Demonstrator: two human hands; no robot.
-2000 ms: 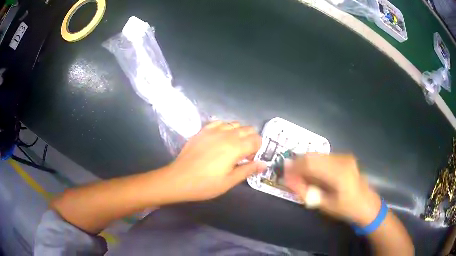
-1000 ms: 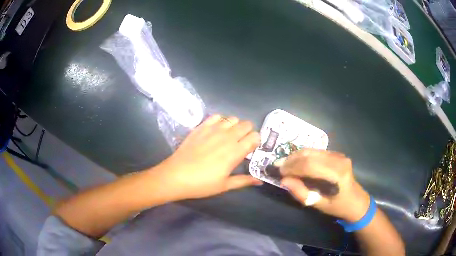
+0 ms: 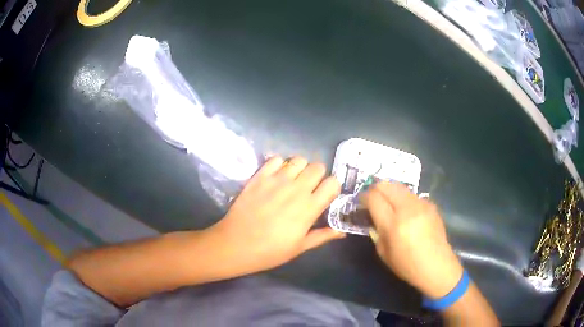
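Note:
A white open socket housing [image 3: 349, 150] lies on the dark mat, with a dark block and thin green and pale wires inside. My left hand [image 3: 278, 204] grips its left edge, the thumb at the lower left corner. My right hand [image 3: 406, 230], wearing a blue wristband, is over the housing's lower right part, fingertips bent down into it. The fingertips are blurred; whether they hold the dark tool cannot be told. A bagged white cord [image 3: 186, 124] in clear plastic lies at upper left, its near end beside my left hand.
A yellow tape roll [image 3: 96, 18] is cut off at the top left. A heap of brass contact strips [image 3: 560, 233] lies at the right edge. A green conveyor behind a pale rail [image 3: 486, 57] carries more open housings [image 3: 533, 76] and bagged cords at upper right.
My right hand has turned more upright over the housing, and the dark tool seen in it one second ago no longer shows clearly. Housings on the conveyor have shifted down and right in view.

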